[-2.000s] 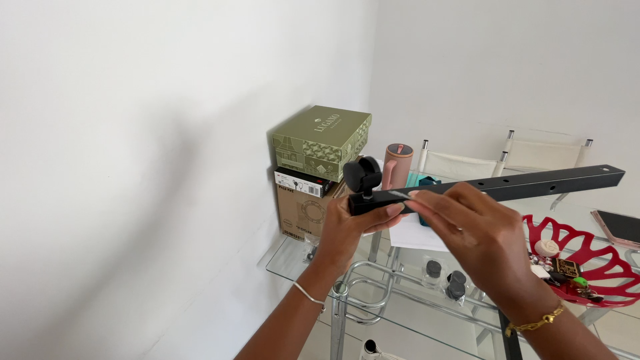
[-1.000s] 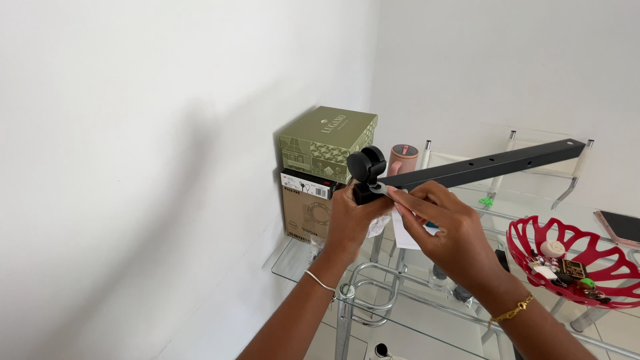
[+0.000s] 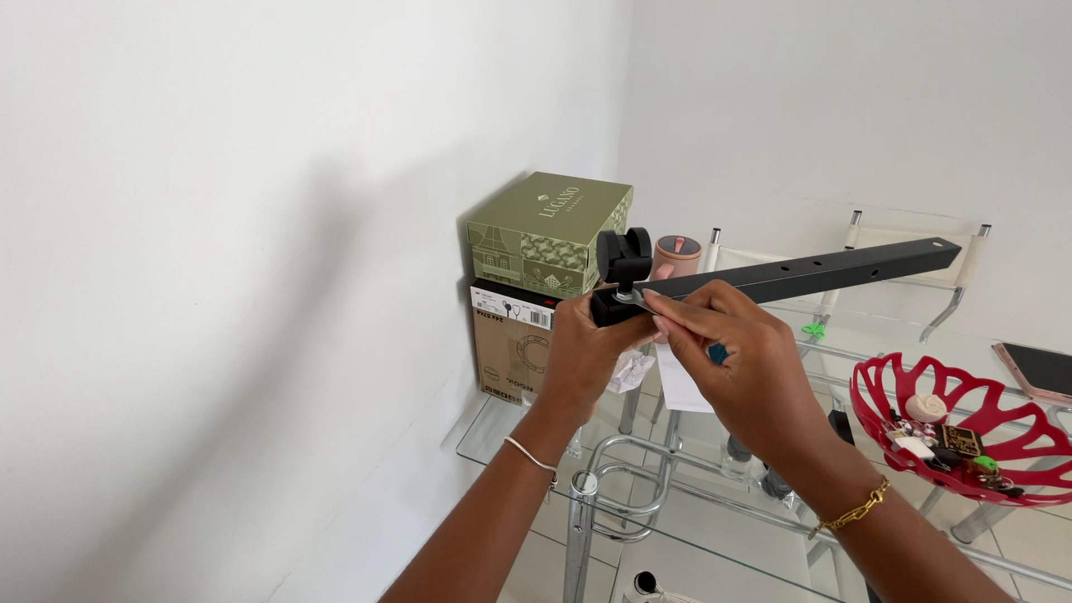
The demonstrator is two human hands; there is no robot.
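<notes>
My left hand point(image 3: 586, 347) grips the near end of a black square metal tube point(image 3: 804, 272), which has several holes and reaches away to the right. On top of that end stands a black twin-wheel caster point(image 3: 624, 254), its stem entering the tube. My right hand point(image 3: 737, 352) pinches a thin flat metal wrench point(image 3: 638, 300) between thumb and fingers, its head at the base of the caster's stem. The underside of the tube's near end is hidden by my left hand.
A glass table point(image 3: 712, 544) with chrome legs lies below. Stacked boxes point(image 3: 548, 230) stand against the wall, beside a pink mug point(image 3: 677, 251). On the right are a red openwork bowl point(image 3: 1005, 419) holding small items and a phone point(image 3: 1038, 368). Chairs point(image 3: 913, 243) stand behind.
The tube's far end has swung up, then slightly down, and the caster now stands more upright. My right hand has moved along with the tube's near end, its fingers still beside the stem.
</notes>
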